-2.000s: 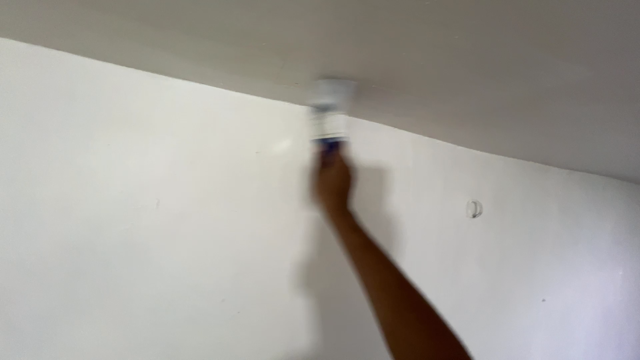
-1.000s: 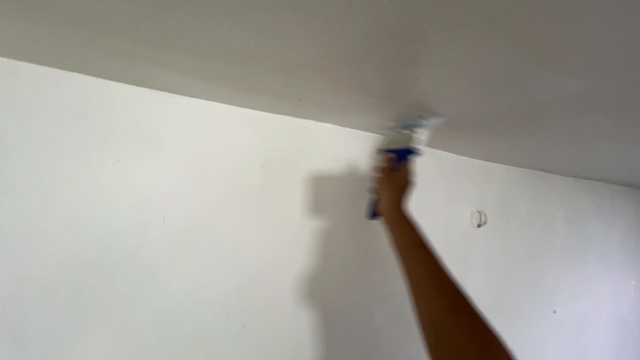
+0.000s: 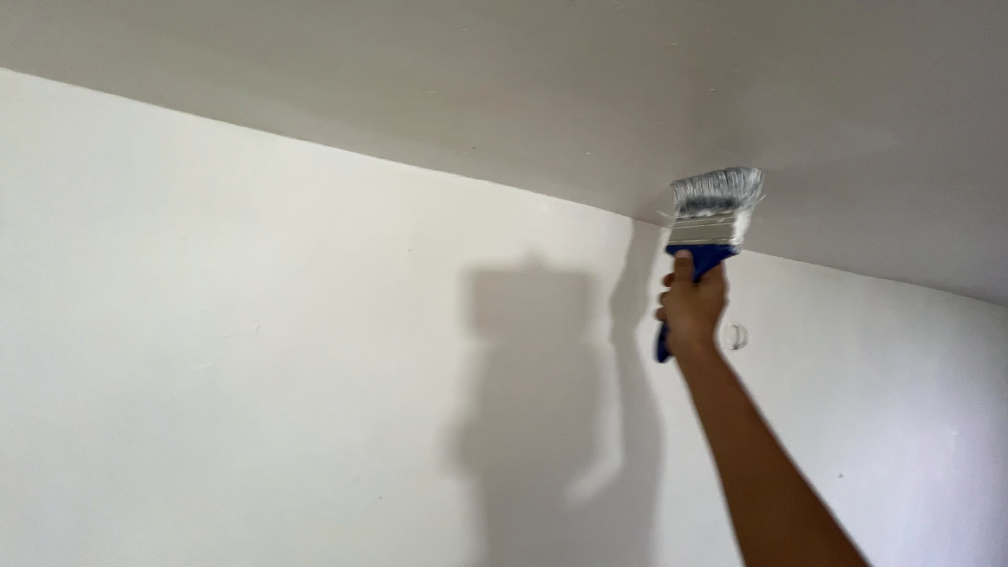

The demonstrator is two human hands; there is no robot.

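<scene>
My right hand (image 3: pixel 694 307) is raised at the right of the view, closed around the blue handle of a wide paintbrush (image 3: pixel 706 228). The brush points up, with a metal ferrule and bristles coated in white paint. Its bristle tips are at the grey-looking ceiling (image 3: pixel 472 87), just above the line where ceiling and white wall meet; the bristles fan and bend toward the right. Whether they press on the ceiling is hard to tell. My left hand is out of view.
The white wall (image 3: pixel 236 315) fills the lower part of the view, with shadows cast on it left of my arm. A small round fitting or hole (image 3: pixel 736 336) is on the wall just right of my hand. A small dark spot (image 3: pixel 840 476) lies lower right.
My right hand has moved to the right along the ceiling edge with the paintbrush in it. The shadow on the wall has shifted and shows more widely.
</scene>
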